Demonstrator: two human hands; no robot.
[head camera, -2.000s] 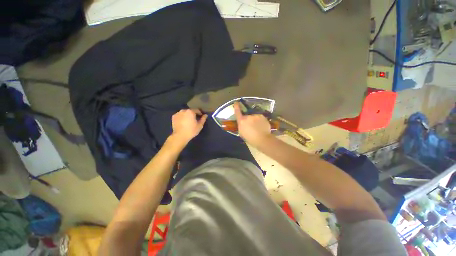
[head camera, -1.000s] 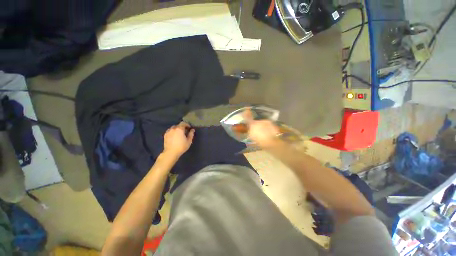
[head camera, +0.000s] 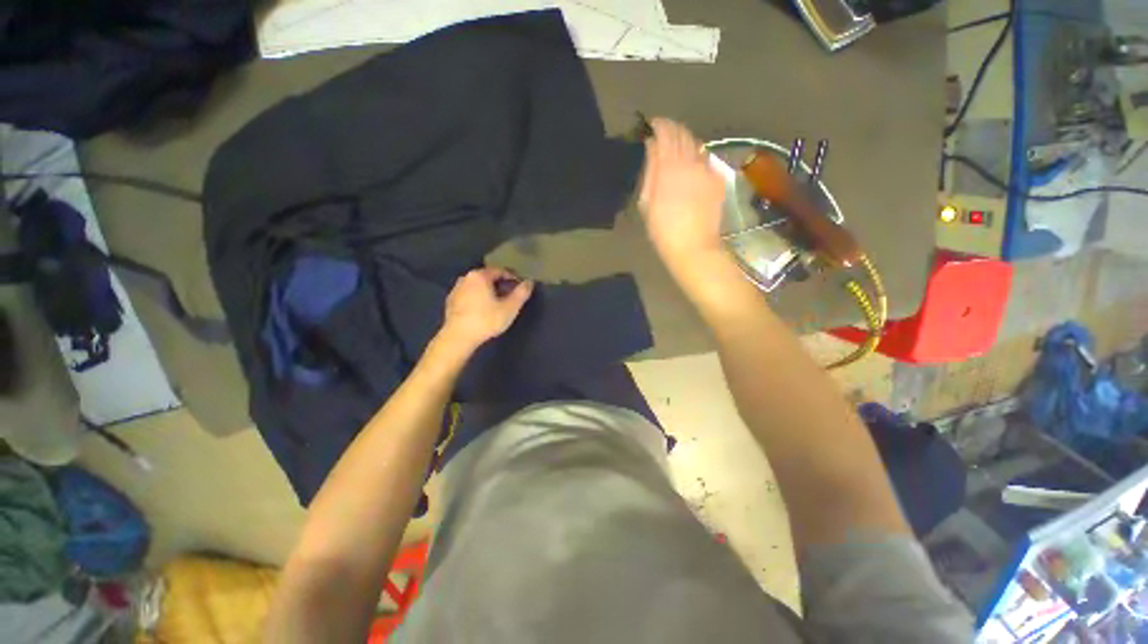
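The dark navy garment lies spread on the pressing table, with a brighter blue patch at its left part. My left hand pinches the garment's cloth near its middle. My right hand is over the table beside the garment's right edge. A small dark tool, apparently the thread snips, shows at its fingertips; the hand hides the rest, so the grip is unclear. The iron, with a silver plate, orange-brown handle and yellow cord, rests on the table right of my right hand, out of its grasp.
White paper patterns lie at the far edge. Part of a second iron shows at the top right. A red stool is at the right. Heaped navy cloth and a white board are at the left.
My right hand has let go of the iron and moved away from me to the snips. The iron now rests farther right. My left hand still holds the cloth. The view has shifted.
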